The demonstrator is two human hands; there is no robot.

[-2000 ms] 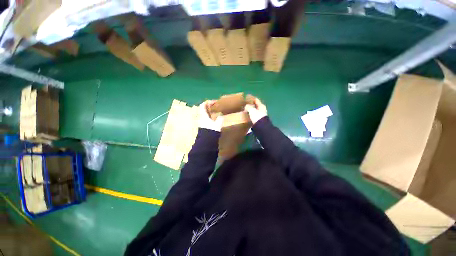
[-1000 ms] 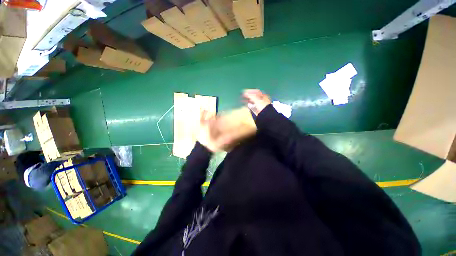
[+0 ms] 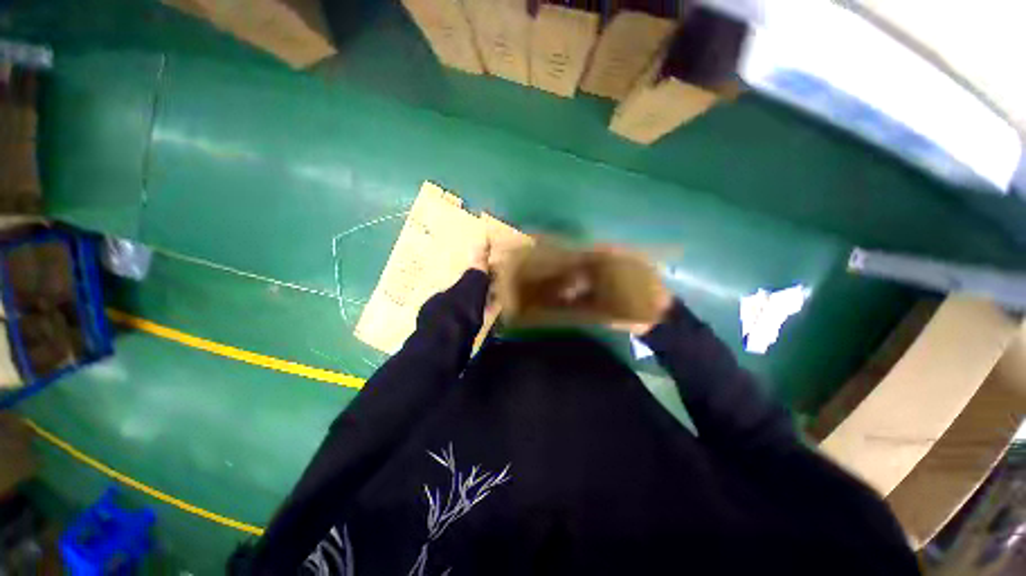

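Note:
A small tan folded box (image 3: 579,288), blurred by motion, is held in front of my chest. Its open side faces the camera and shows a dark brown hollow. My left hand (image 3: 488,272) is at its left end, mostly hidden by the box and sleeve. My right hand (image 3: 655,311) grips its right end, blurred. Flat tan carton blanks (image 3: 419,268) lie on the green floor to the left, partly behind my left forearm. White paper pieces (image 3: 770,316) lie on the floor to the right.
Several tan boxes (image 3: 563,51) stand in a row at the top. A large open carton (image 3: 925,407) is at the right, near a metal leg (image 3: 939,278). A blue-framed trolley (image 3: 92,295) and a blue plastic item (image 3: 107,538) are at the left.
The view has turned and shifted. The box has been opened towards the camera and moved right; my right hand, apart from it a second ago, now holds its right end.

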